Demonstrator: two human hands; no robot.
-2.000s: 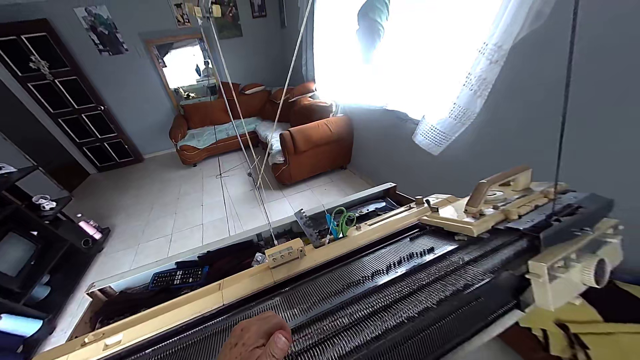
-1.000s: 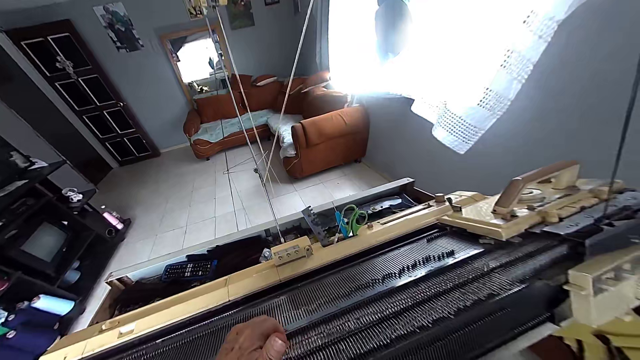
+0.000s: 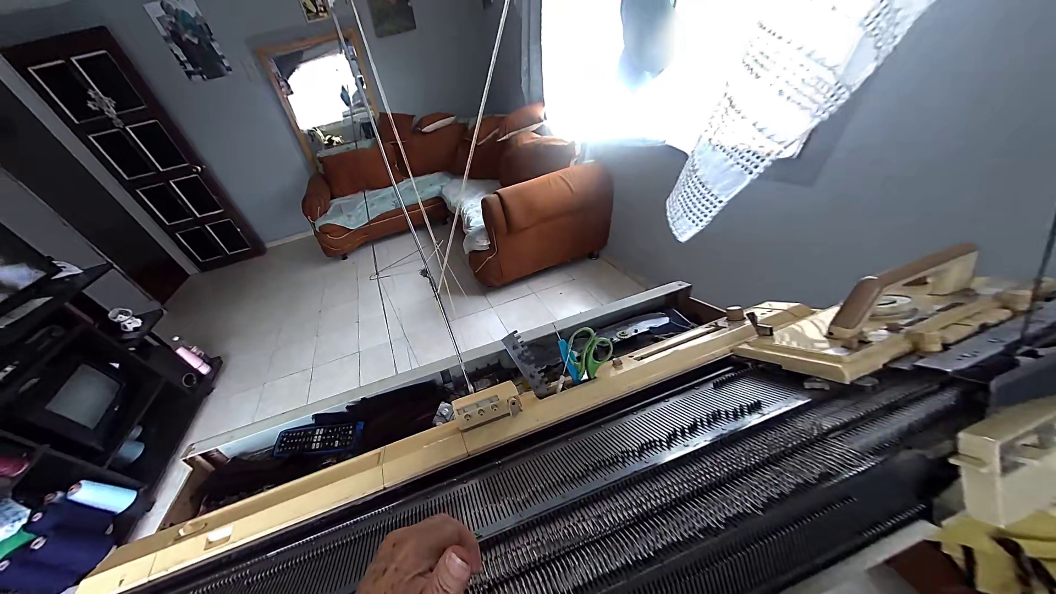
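Observation:
My left hand (image 3: 425, 557) is at the lower edge of the head view, fingers curled and thumb bent, over the needle bed (image 3: 528, 495) of a knitting machine. Whether something is pinched in the fingers is hidden. A row of black needle butts (image 3: 714, 421) stands raised on the bed, to the right of the hand. A cream carriage (image 3: 825, 342) with a brown-topped handle rests at the bed's right end. Nearer, at the right edge, is another cream carriage part (image 3: 1002, 470), with yellow and dark fabric (image 3: 990, 536) below. My right hand is not in view.
Behind the bed, an open tray (image 3: 577, 318) holds green-handled scissors (image 3: 596, 353), a dark toothed tool (image 3: 526, 363) and a blue-edged black keypad-like item (image 3: 318, 440). A yarn mast (image 3: 450, 330) rises from the rail. Thread cones (image 3: 103, 497) and a shelf are at left, an orange sofa (image 3: 549, 219) beyond.

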